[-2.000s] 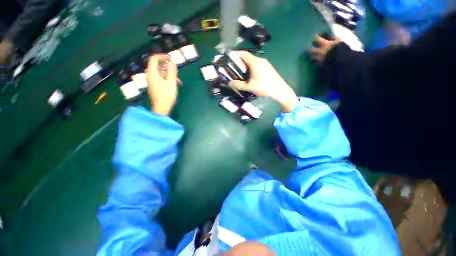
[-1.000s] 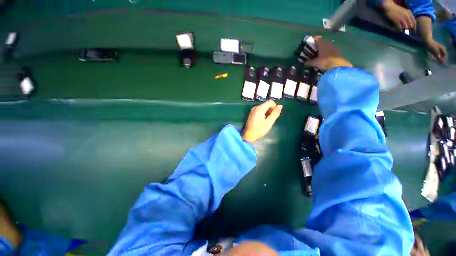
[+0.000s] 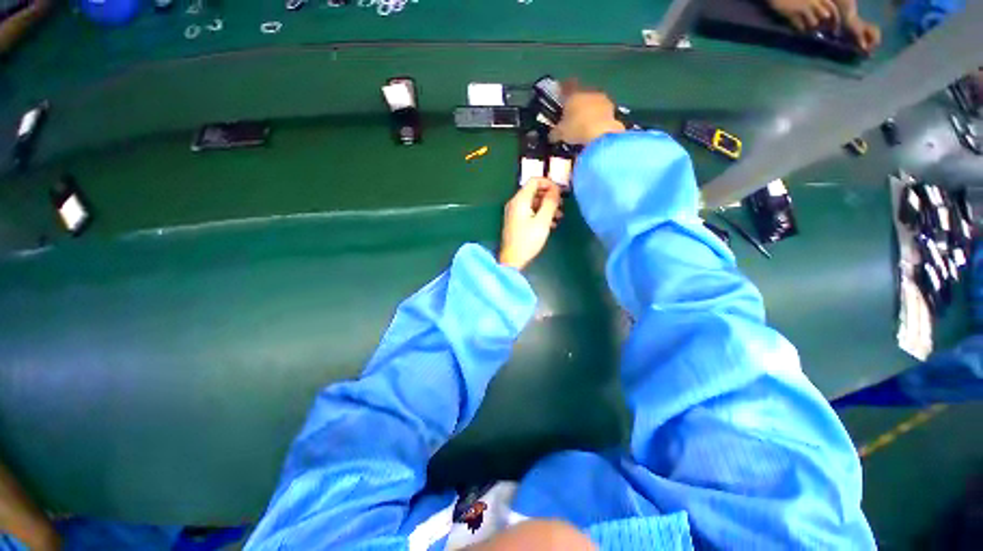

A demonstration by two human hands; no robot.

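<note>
Black phone half-assemblies with white rectangles stand side by side in front of me, partly covered by my hands. My left hand is at their near ends, its fingertips together at the white rectangles; whether it grips one is hidden. My right hand is just beyond and to the right, its fingers around a dark unit held tilted over the far ends of the row. My right hand and sleeve hide the right part of the row.
A grey bar phone, a black unit and an orange piece lie left of the row. A yellow-framed housing, a grey post, a thin dark stick and heaped units are right. Another person's hands are at upper right.
My right hand has moved left along the row with the dark unit. My left hand has come up against the near ends of the units. The camera view has shifted.
</note>
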